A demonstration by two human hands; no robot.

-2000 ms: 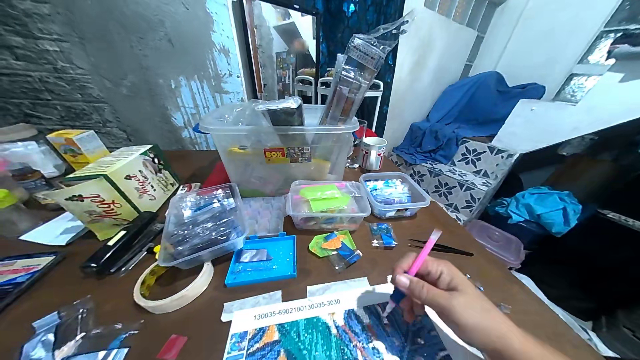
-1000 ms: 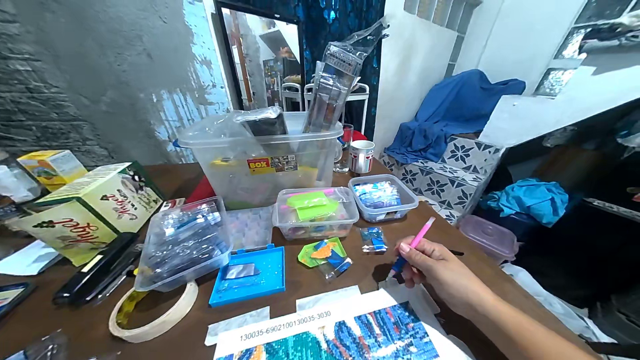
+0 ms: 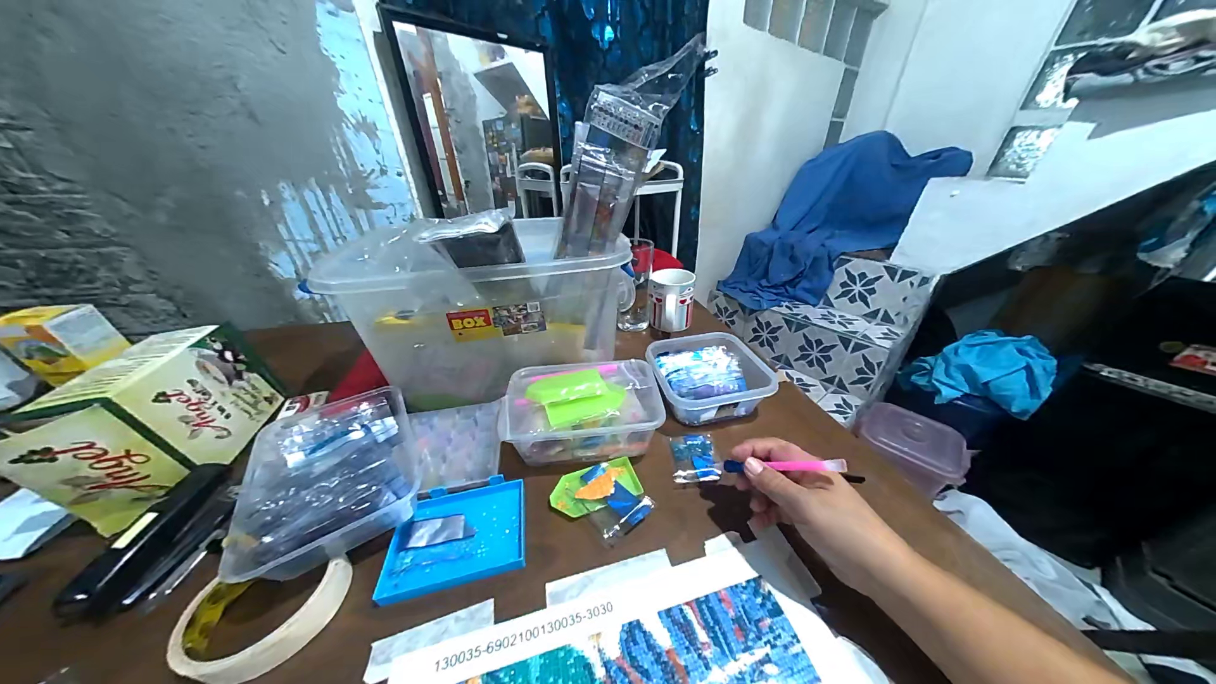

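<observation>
My right hand (image 3: 793, 489) holds a pink diamond-painting pen (image 3: 806, 465) with a dark blue tip. The tip points left, close beside a small clear bag of blue beads (image 3: 695, 459). Below lies a partly covered diamond-painting canvas (image 3: 665, 646), its white edge taped to the table. A green tray (image 3: 570, 494) holds orange and blue scraps, with a small bag (image 3: 625, 513) overlapping its right side. Further left is a blue plastic tray (image 3: 503, 546) with a silvery packet (image 3: 437, 531) in it. My left hand is not in view.
Plastic tubs of packets (image 3: 323, 494), green packets (image 3: 579, 399) and blue-white packets (image 3: 708, 370) surround the work. A large clear storage box (image 3: 475, 332) and a mug (image 3: 672, 299) stand behind. Masking tape (image 3: 266, 646), a black stapler-like object (image 3: 142, 541) and a carton (image 3: 142, 418) are left.
My right hand has moved off the canvas with the pink pen, up to beside the small bag of blue beads. The pen now lies nearly level. The view has shifted.
</observation>
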